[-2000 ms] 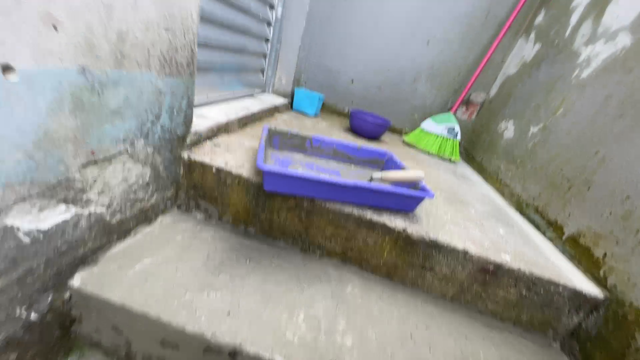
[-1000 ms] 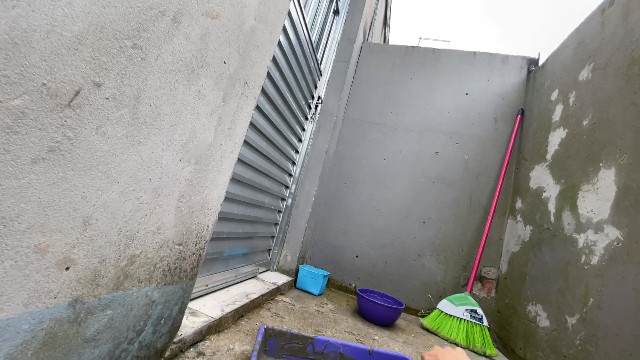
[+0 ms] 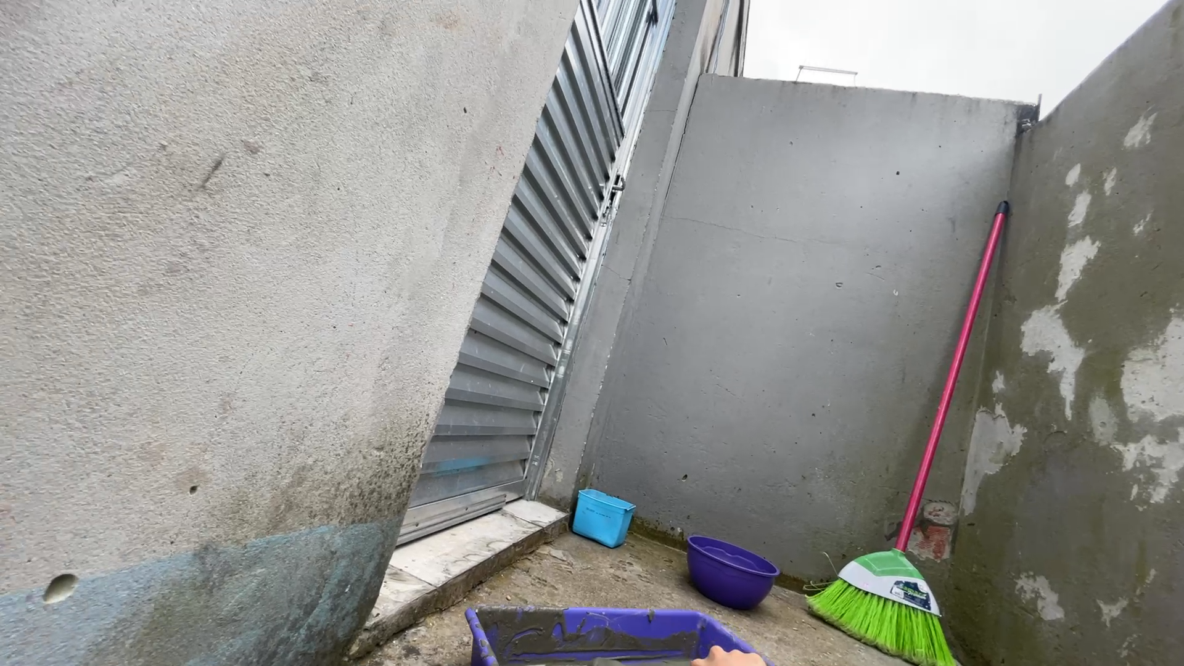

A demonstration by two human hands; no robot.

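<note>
At the bottom edge, the fingers of one hand (image 3: pixel 728 657) show at the near right part of a purple plastic tray (image 3: pixel 638 622) smeared with wet grey mortar. It looks like my right hand; the frame cuts off the rest, so what it holds cannot be told. My left hand is out of view. Behind the tray stand a purple plastic bowl (image 3: pixel 733 573) and a small light blue plastic container (image 3: pixel 603 518). A broom (image 3: pixel 886 592) with green bristles and a pink handle leans in the corner to the right.
A rough plastered wall (image 3: pixel 277 277) with a small hole low down fills the left. Beside it is a louvred metal door (image 3: pixel 518 324) above a tiled sill (image 3: pixel 462 555). A grey wall (image 3: pixel 786 305) closes the back, and a patchy, stained wall (image 3: pixel 1091 388) rises at the right.
The view has tilted up, away from the steps. A hand has come in at the tray, where a light-handled tool lay two seconds ago; that handle is no longer in view.
</note>
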